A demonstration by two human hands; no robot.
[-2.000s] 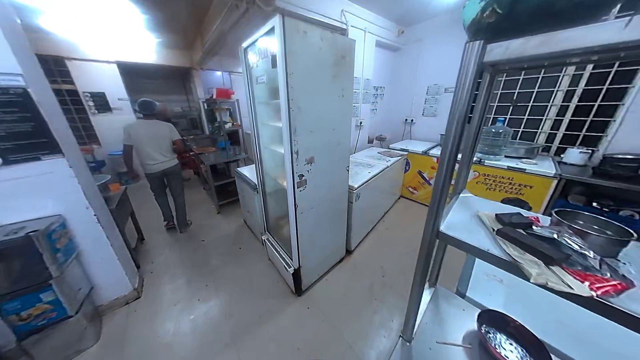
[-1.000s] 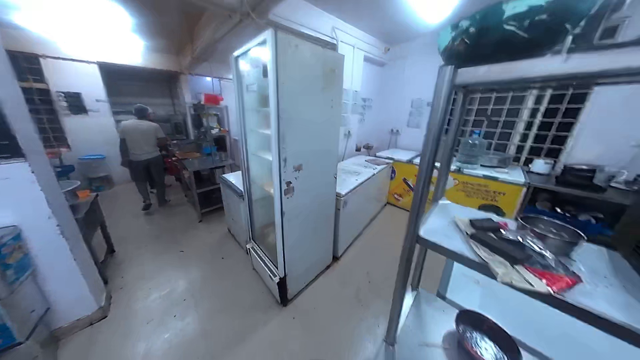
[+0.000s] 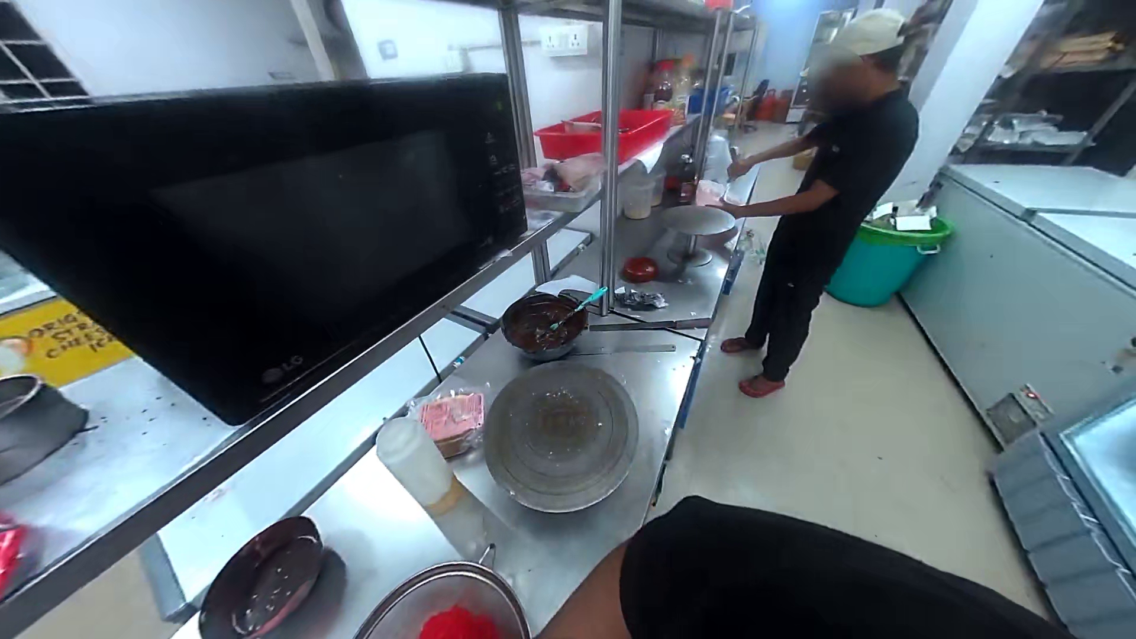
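Neither of my hands shows; only one upper arm in a black sleeve enters at the bottom, its lower part cut off by the frame edge. Nearest to it are a round metal turntable [image 3: 561, 437] on the steel counter and a metal sieve [image 3: 448, 595] with something bright red in it. A translucent squeeze bottle [image 3: 414, 461] stands left of the turntable, beside a plastic-wrapped pink and brown block [image 3: 453, 415]. Behind the turntable is a bowl of dark brown mixture [image 3: 536, 325] with a turquoise-handled spatula [image 3: 581, 307] in it. A dark pan [image 3: 264, 577] lies at lower left.
A black microwave [image 3: 302, 222] fills the upper-left shelf. Farther along the counter a co-worker in black [image 3: 821, 204] stands by a cake stand [image 3: 699, 222]. A red tray [image 3: 603, 133] sits on the shelf. A green-rimmed tub [image 3: 892, 262] and a chest freezer [image 3: 1047, 293] stand at right.
The view has swung strongly from the tall glass-door fridge to the steel counter and microwave. My arm has come into view at the bottom.
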